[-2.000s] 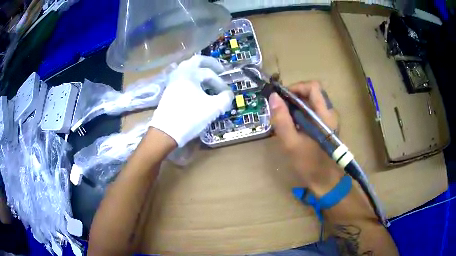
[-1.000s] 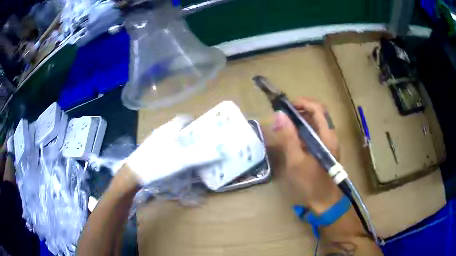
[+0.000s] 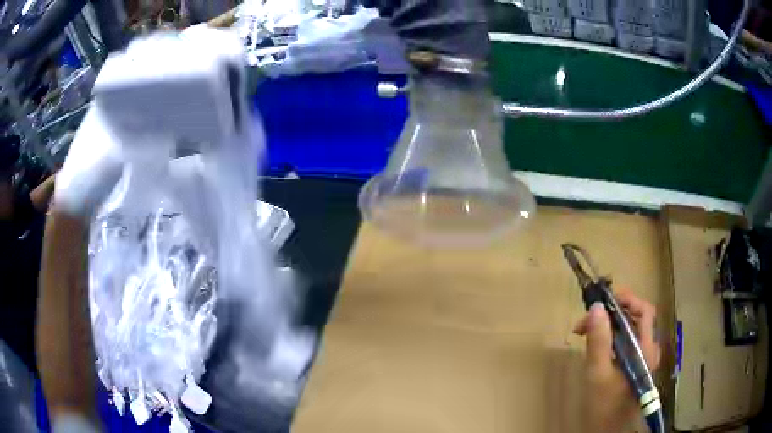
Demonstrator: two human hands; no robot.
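My left hand (image 3: 89, 165), in a white glove and blurred, holds up a white power strip (image 3: 169, 106) at the upper left; blur hides whether it is one block or more. A bagged white cord (image 3: 254, 296) hangs below it. My right hand (image 3: 616, 365) holds the dark soldering iron (image 3: 622, 326) over the right part of the cardboard sheet (image 3: 440, 338). Its tip points up and left, touching nothing visible. More bagged cords (image 3: 157, 296) lie in a heap below my left hand.
A clear fume hood (image 3: 449, 186) hangs at the centre, over the sheet's far edge. A cardboard tray (image 3: 698, 364) with a blue pen and dark stand (image 3: 741, 262) lies right. The green conveyor (image 3: 584, 127) runs behind, with white strips beyond.
My left hand has carried the white power strip from the cardboard up and left, its bagged cord trailing. The view has shifted left and up. My right hand still holds the iron.
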